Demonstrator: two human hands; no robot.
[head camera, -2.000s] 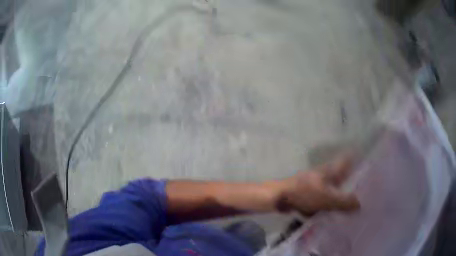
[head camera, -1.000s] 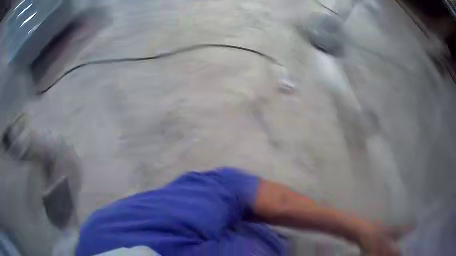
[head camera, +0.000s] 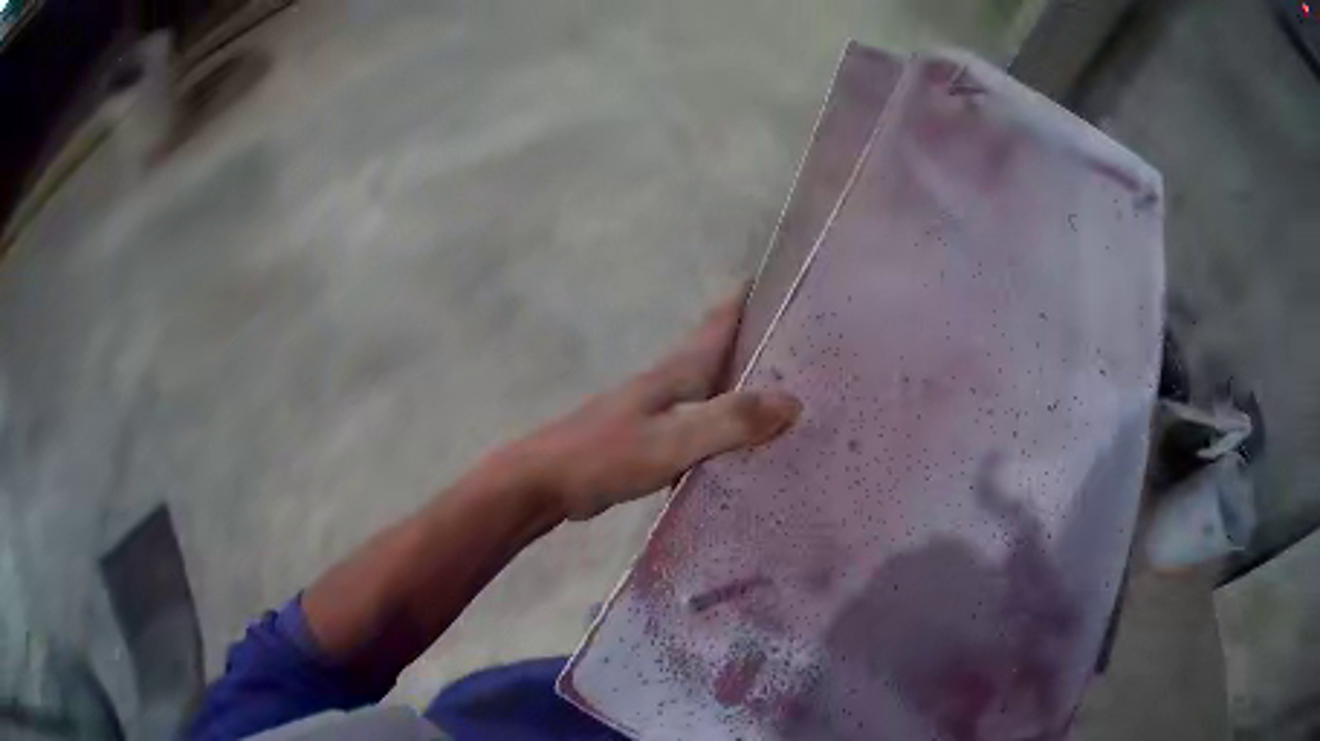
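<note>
Two or more thin boards (head camera: 927, 377) stand tilted in front of me, right of the middle. Their front face is white, mottled pink-red with dark specks, and another board shows behind along the upper left edge. My left hand (head camera: 680, 420) is shut on their left edge, with the thumb on the front face and the fingers behind, partly hidden. My right hand is not in view; whether it also holds the boards cannot be seen.
Pale, blurred concrete floor (head camera: 405, 261) lies to the left and ahead. A crumpled whitish bag-like thing (head camera: 1202, 514) is at the right, behind the boards. A flat grey strip (head camera: 152, 608) shows at the lower left. Dark shapes lie at the upper left edge.
The boards, earlier low at the right, are now raised and close in front of me. My left hand now clearly grips their edge. The view has turned, and the dark hose is gone from it.
</note>
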